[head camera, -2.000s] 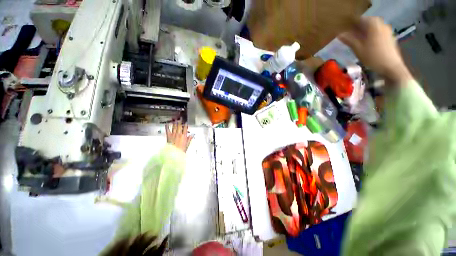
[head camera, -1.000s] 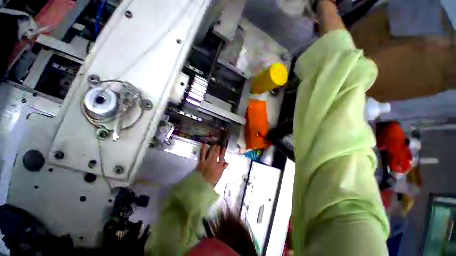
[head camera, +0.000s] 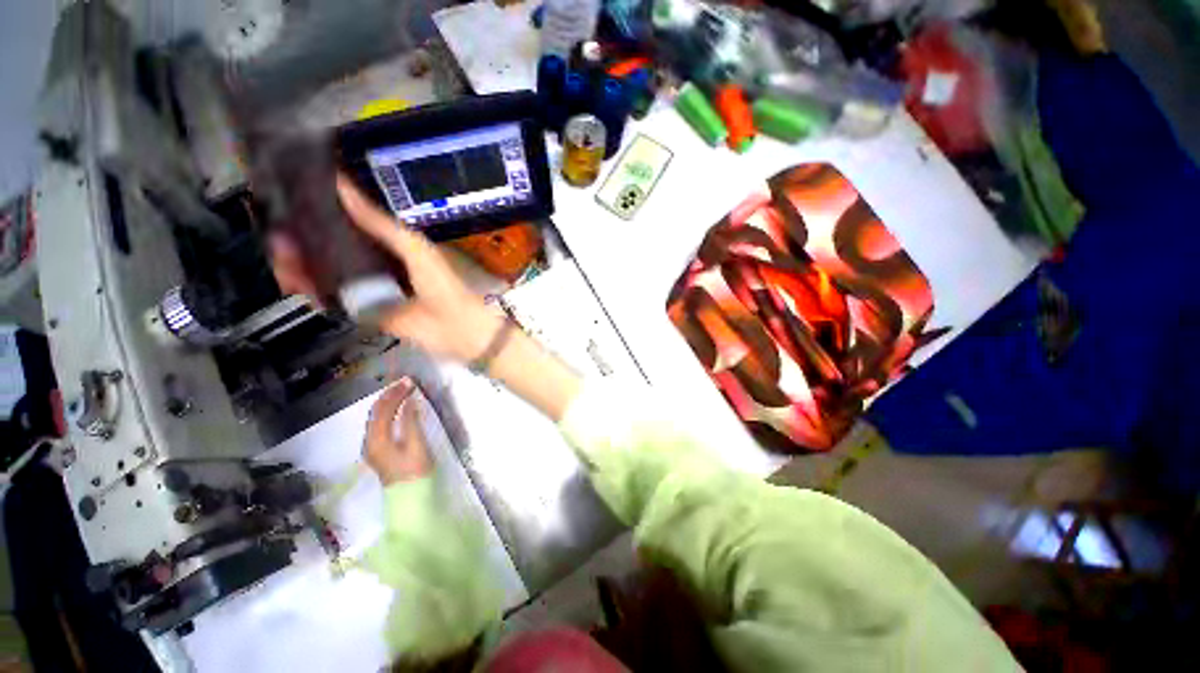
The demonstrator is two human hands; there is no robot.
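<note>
My right hand [head camera: 441, 305] is raised over the machine bed, in front of the control screen's left edge. It is closed around a blurred dark cylinder with a whitish end, which looks like a thread spool [head camera: 316, 197]. My left hand [head camera: 398, 434] rests on the edge of the white work sheet [head camera: 263, 618], below the right one, and shows nothing in it. The grey-white sewing machine head [head camera: 112, 316] stands at left. Its needle area is too blurred to tell.
The control screen [head camera: 454, 178] stands behind my right hand. A folded swirl-print bag [head camera: 803, 302] lies on the white side table [head camera: 711, 434]. Green spools [head camera: 701, 115], an orange spool [head camera: 734, 116] and a small jar [head camera: 583, 149] are at the back. Blue cloth or bin material [head camera: 1013, 394] is at right.
My right hand has come back from the far upper area to above the machine bed, now with the dark cylinder. My left hand stays by the bed. The view has swung back toward the bag.
</note>
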